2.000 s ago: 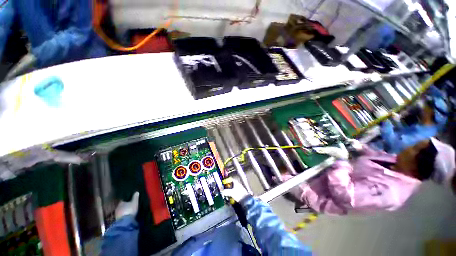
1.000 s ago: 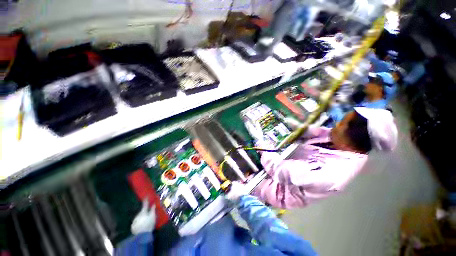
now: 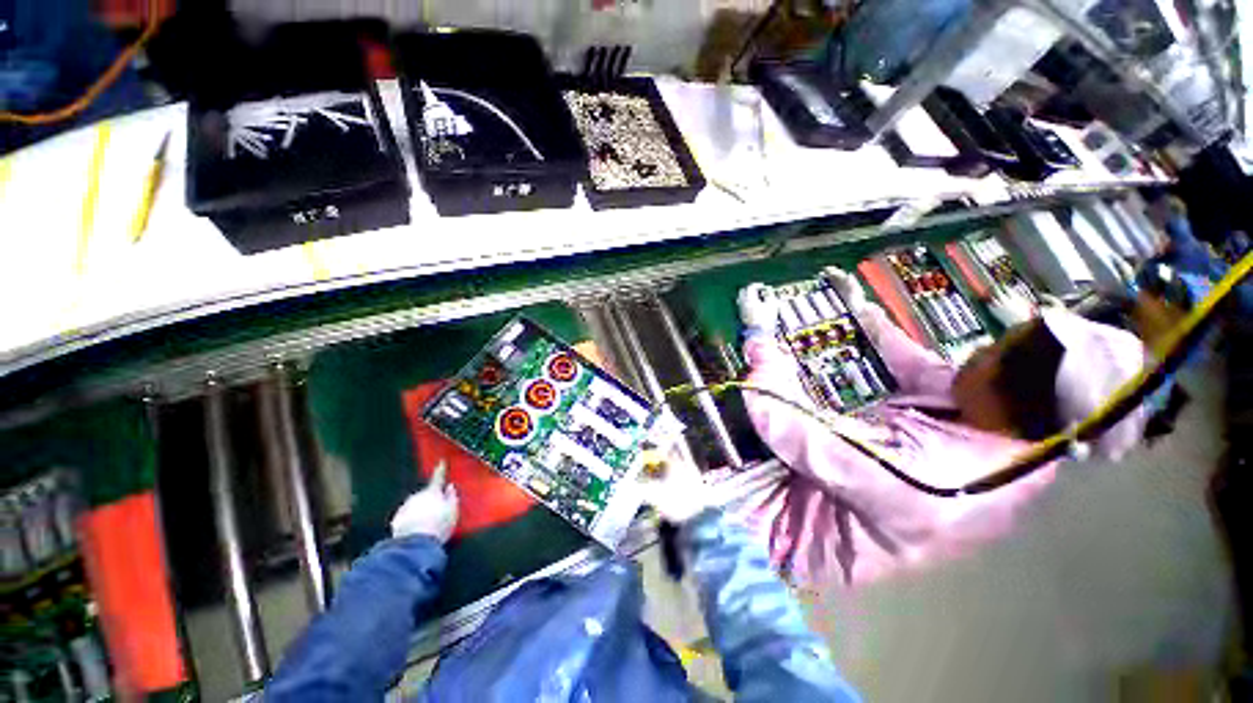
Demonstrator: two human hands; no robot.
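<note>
A green populated circuit board with red-ringed toroids and white blocks sits in a thin silver tray. It lies askew, its left part over a red-orange sheet. My left hand, white-gloved, is at the sheet's left edge with its fingers apart; whether it touches the sheet is unclear. My right hand, also gloved, is at the tray's lower right edge, closed around a black and yellow screwdriver whose black end points down below the hand. The fingers and tray contact are blurred.
Rollers lie left, and more right. Another board and red sheet are far left. Black bins and a tray of small pieces stand on the white shelf. A pink-smocked person works at right; a yellow-black cable crosses there.
The board has turned counterclockwise and now overlaps the red sheet. My left hand has moved off the sheet's face to its left edge. The view has shifted; the neighbour's hands now hold their board.
</note>
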